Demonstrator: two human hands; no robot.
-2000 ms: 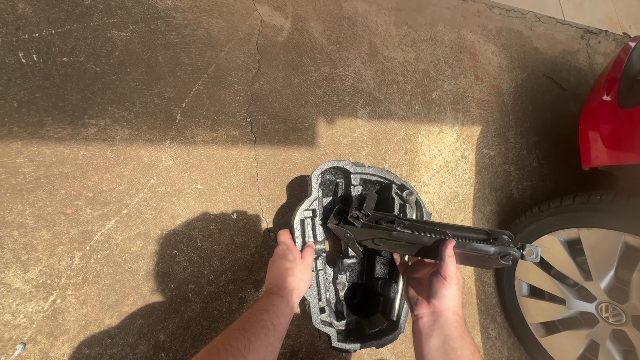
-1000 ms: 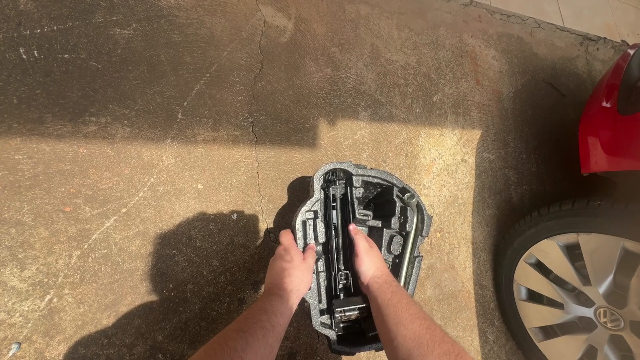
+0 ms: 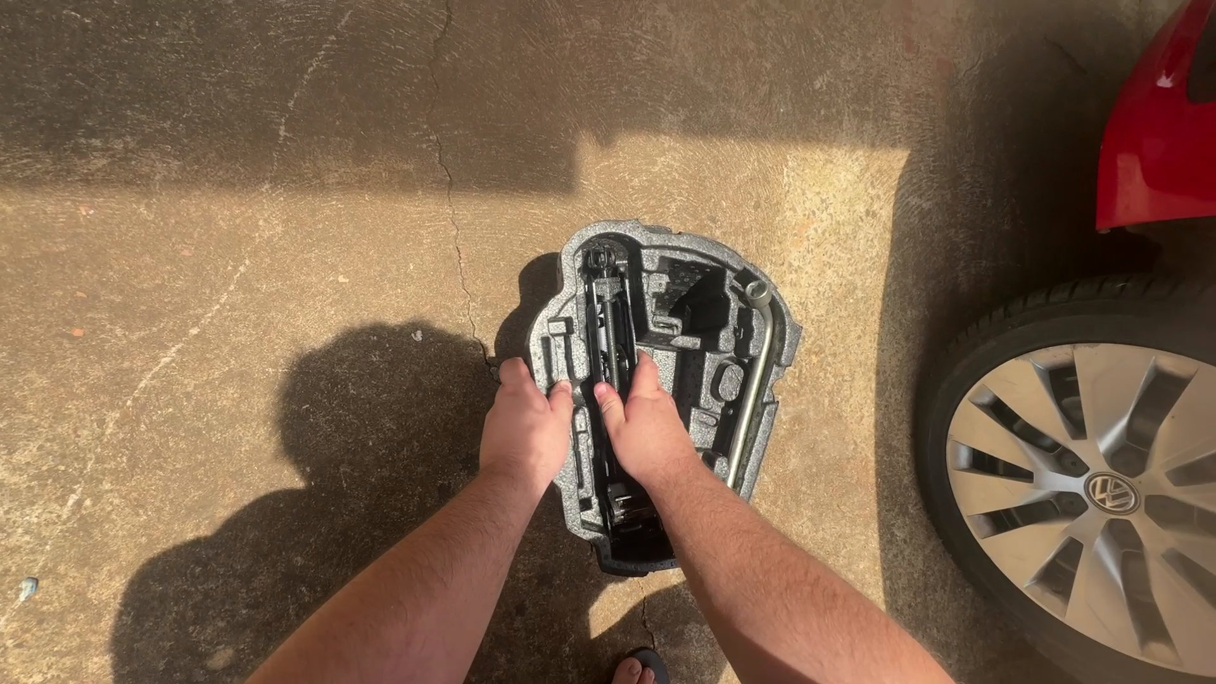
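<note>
A grey foam tool tray [image 3: 655, 370] is in the middle of the view, over the concrete. My left hand [image 3: 525, 423] grips its left rim, thumb on top. A black scissor jack [image 3: 608, 313] lies lengthwise in the tray's left slot. My right hand [image 3: 646, 423] is on the jack's middle, with thumb and forefinger at its two sides; part of the jack is hidden under the hand. A steel lug wrench [image 3: 752, 399] lies along the tray's right side, its socket end at the top.
At the right stands a wheel with a silver rim [image 3: 1054, 456], below a red car body panel [image 3: 1154, 142]. A foot in a sandal [image 3: 649, 665] shows at the bottom edge. A small object [image 3: 28, 588] lies on the concrete [image 3: 237, 285] at the far left.
Two seconds ago my right hand held the jack crosswise above the tray; now the jack lies in the left slot. My left hand has stayed at the left rim.
</note>
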